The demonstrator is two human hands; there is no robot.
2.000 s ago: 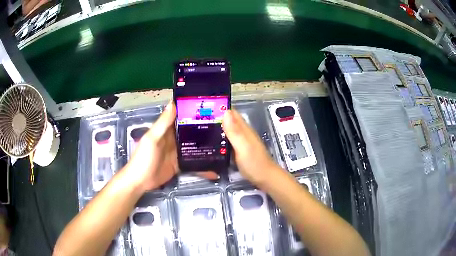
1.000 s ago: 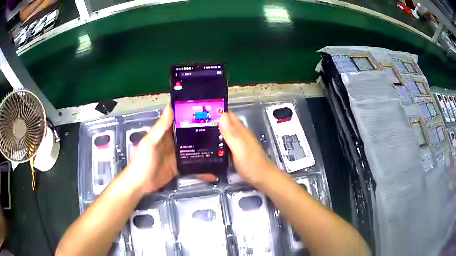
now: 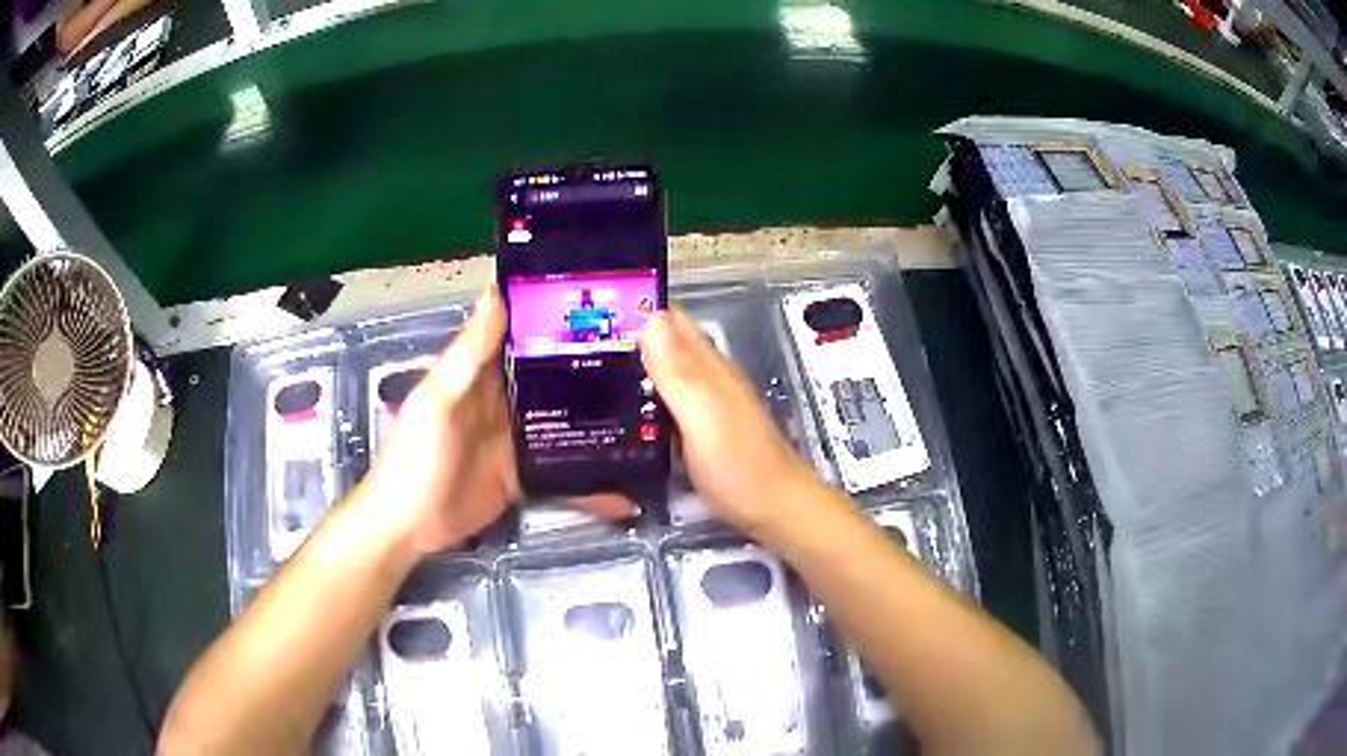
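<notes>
A large black smartphone (image 3: 587, 399) with a lit pink picture on its dark screen is held upright over the tray. My left hand (image 3: 451, 436) grips its left side, with a fingertip showing below its lower edge. My right hand (image 3: 717, 421) grips its right side, the thumb at the screen's right edge. Under my hands lies a clear blister tray (image 3: 946, 539) with white phone parts in its pockets. One white part (image 3: 857, 392) with a dark oval opening and red edge lies at the upper right. The hands and smartphone hide the tray's middle.
A stack of front housings (image 3: 1234, 266) with pale foam sheets (image 3: 1123, 399) stands right of the tray. A beige desk fan (image 3: 62, 359) stands at the left. A green conveyor belt (image 3: 443, 163) runs behind. A small black piece (image 3: 309, 299) lies on its near edge. A person's arm (image 3: 104, 22) shows at the upper left.
The smartphone and both hands have shifted very slightly, and the whole view has moved a little. The grip is unchanged.
</notes>
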